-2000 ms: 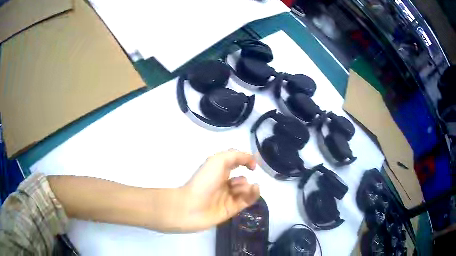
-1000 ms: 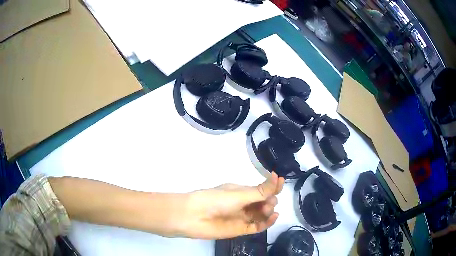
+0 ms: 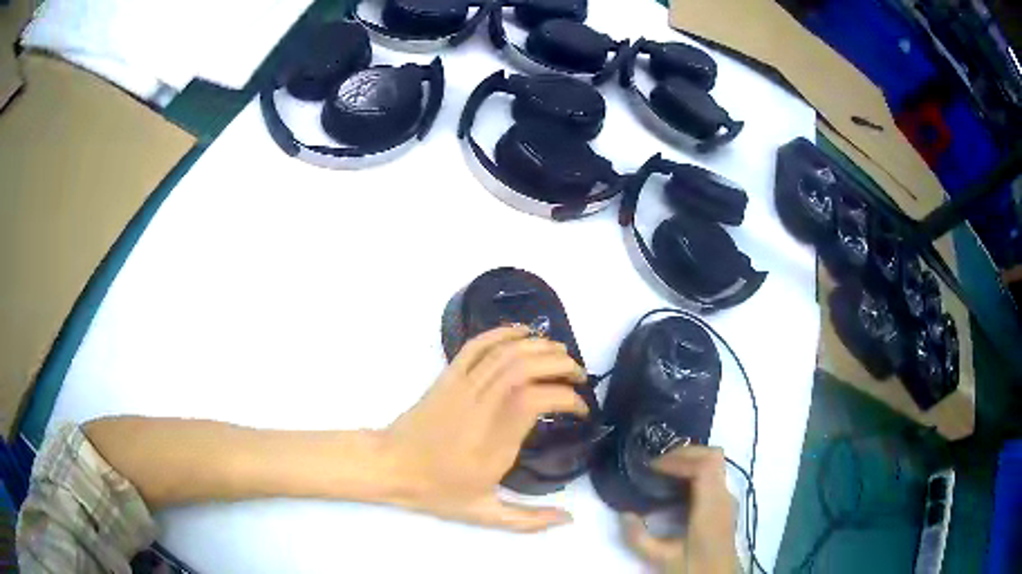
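Observation:
Two black oblong twin-cup units lie side by side on the white sheet, with shiny film over their hollows. My left hand is over the left unit, fingers curved across its middle and thumb beside its lower end. It hides much of that unit. My right hand, blurred and cut off by the bottom edge, grips the lower end of the right unit, with fingertips on its lower cup. A thin black cable loops around the right unit's right side.
Several black headphones lie in rows on the white sheet beyond the units. Film-covered black units cluster on cardboard at the right. More cardboard lies at the left. A white bar and loose cords are at the lower right.
The view has shifted towards the units. My left hand has come down onto the left unit from above the sheet. My right hand has come into view at the right unit.

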